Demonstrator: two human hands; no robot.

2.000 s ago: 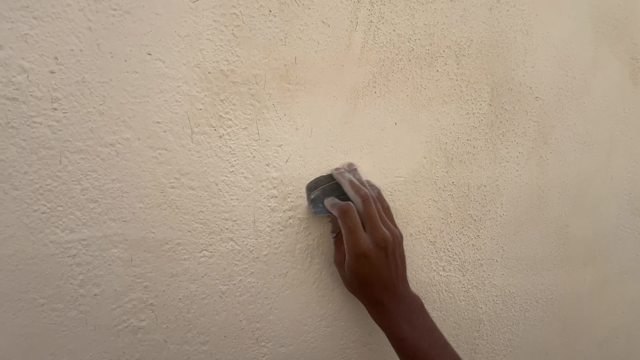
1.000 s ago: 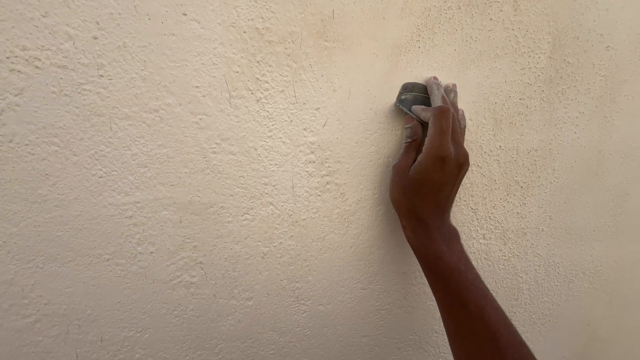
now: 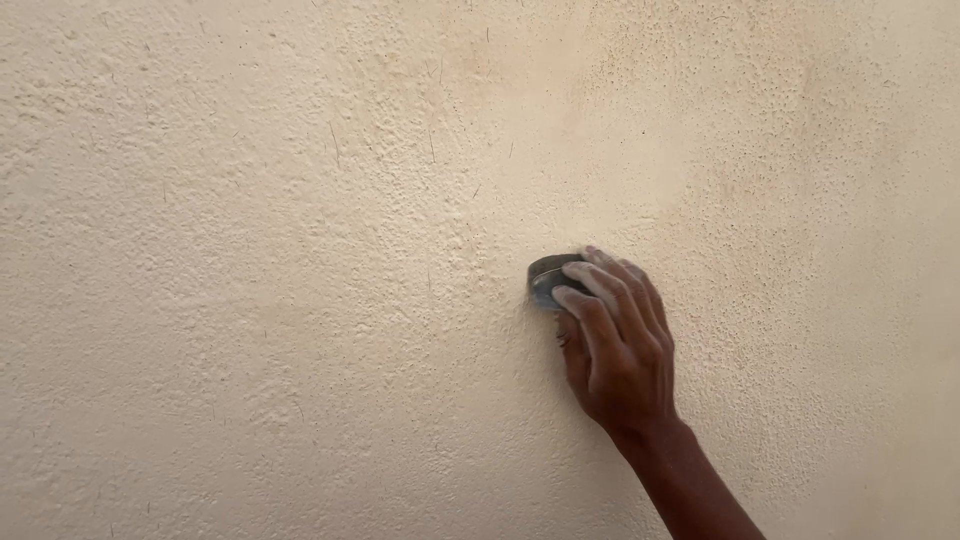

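My right hand reaches up from the lower right, its fingers bent around a small dark grey pad, perhaps a sanding pad. The pad is held against a cream-coloured, rough wall. Pale dust coats my fingertips. The face of the pad toward the wall is hidden, and my fingers cover its right part. My left hand is out of view.
The wall fills the whole view. Its left part is bumpy with thin dark scratches or hairs, the upper right is pitted and brownish, and a smoother patch lies above my hand.
From two seconds to one second ago my right hand moved up along the wall with the pad; since then it has come down again. The pad has stayed in its grip.
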